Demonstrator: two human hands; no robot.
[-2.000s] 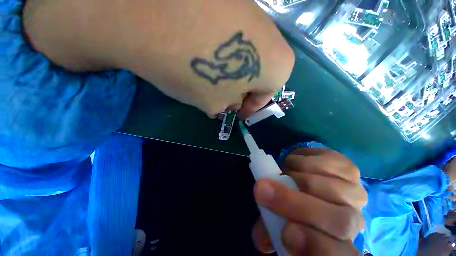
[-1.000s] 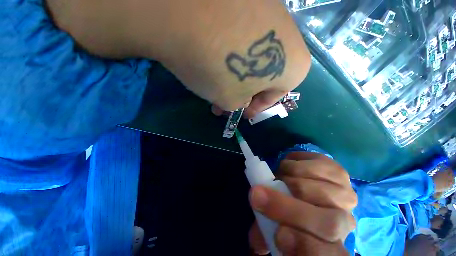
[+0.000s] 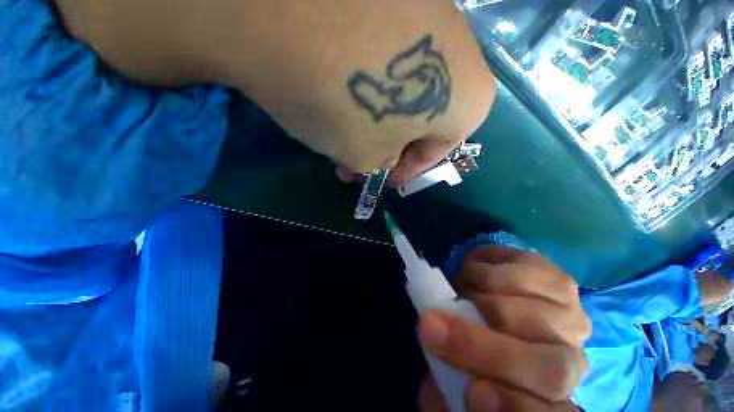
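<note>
My left hand (image 3: pixel 402 105), tattooed, reaches in from the upper left. Its fingertips pinch a small circuit-board assembly (image 3: pixel 371 193), whose free end points down towards the mat's near edge. My right hand (image 3: pixel 515 322), at lower right, holds a white squeeze bottle (image 3: pixel 435 290). The bottle's thin green tip is just right of the assembly's free end, with a small gap. A white housing (image 3: pixel 430 179) with a shiny end piece (image 3: pixel 464 163) shows beside my left fingertips; whether they touch it is hidden. My left fingers are partly hidden behind the hand.
A large glossy clear tray (image 3: pixel 595 153) with several assemblies fills the upper right of the dark green mat (image 3: pixel 539 177). A dark gap lies below the mat's near edge. Another person's blue sleeve (image 3: pixel 644 322) is at lower right.
The bottle tip moved from between the two pieces to the assembly's free end, then drew slightly away to the right. My left hand shifted right with the assembly, then slightly back left.
</note>
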